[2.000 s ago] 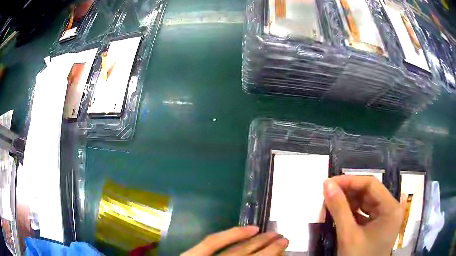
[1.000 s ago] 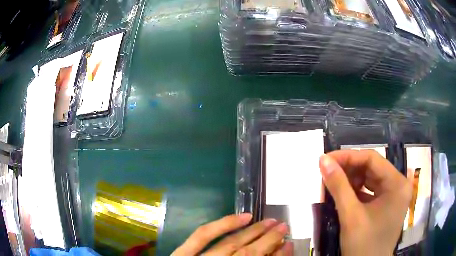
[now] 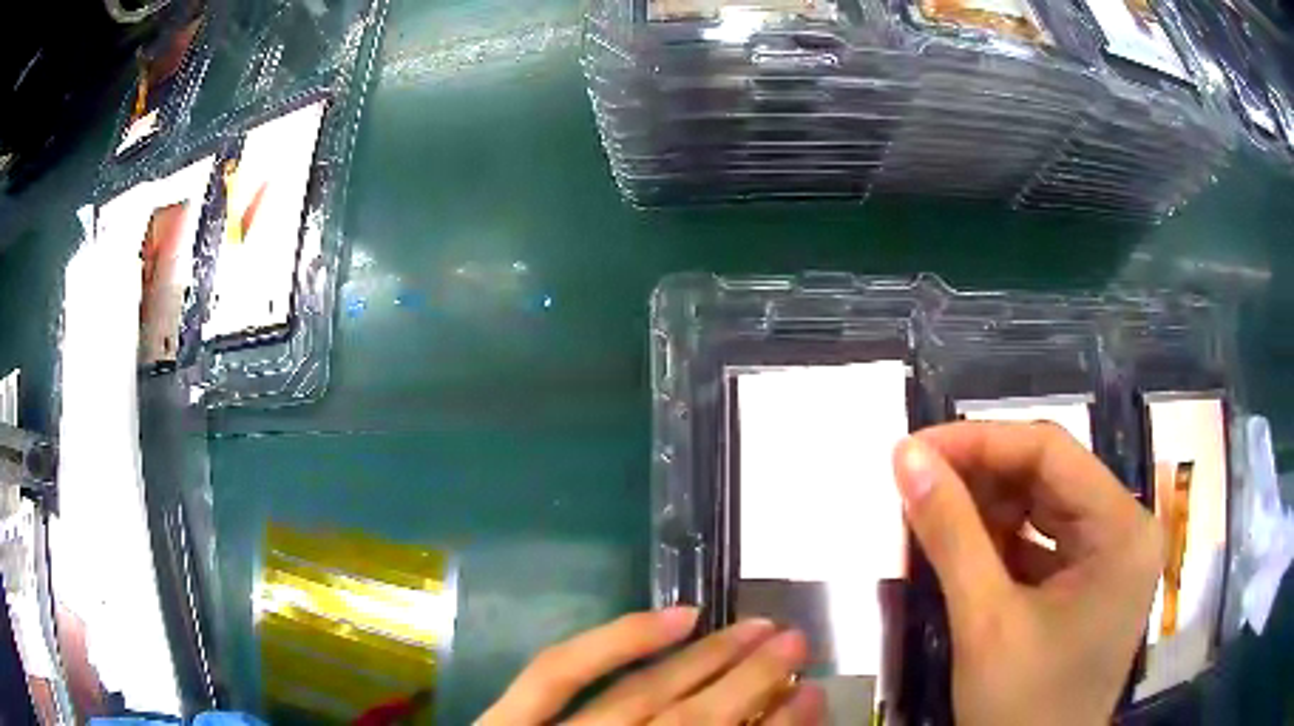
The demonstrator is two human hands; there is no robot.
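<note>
An LCD module (image 3: 820, 475) with a bright white back lies in the left pocket of a clear blister tray (image 3: 795, 305). A grey band (image 3: 785, 607) crosses its lower part. My right hand (image 3: 1043, 567) is at the module's right edge, thumb and index finger pinched together; whether they hold something thin cannot be told. My left hand (image 3: 681, 678) lies at the lower left, fingers extended over the module's lower end and the tray's edge; its lower part is cut off by the frame. Two more modules, the rightmost with an orange flex cable (image 3: 1176, 546), lie in the tray.
Stacked blister trays (image 3: 752, 128) stand at the far right. Another tray with modules (image 3: 267, 227) lies at the far left, beside long white sheets (image 3: 100, 496). A yellow film sheet (image 3: 355, 610) lies left of my left hand. A crumpled white piece (image 3: 1263, 525) is at the right edge.
The view has shifted, so the tray and stack appear higher and further left. Both hands keep nearly the same place on the module. No object has visibly been moved.
</note>
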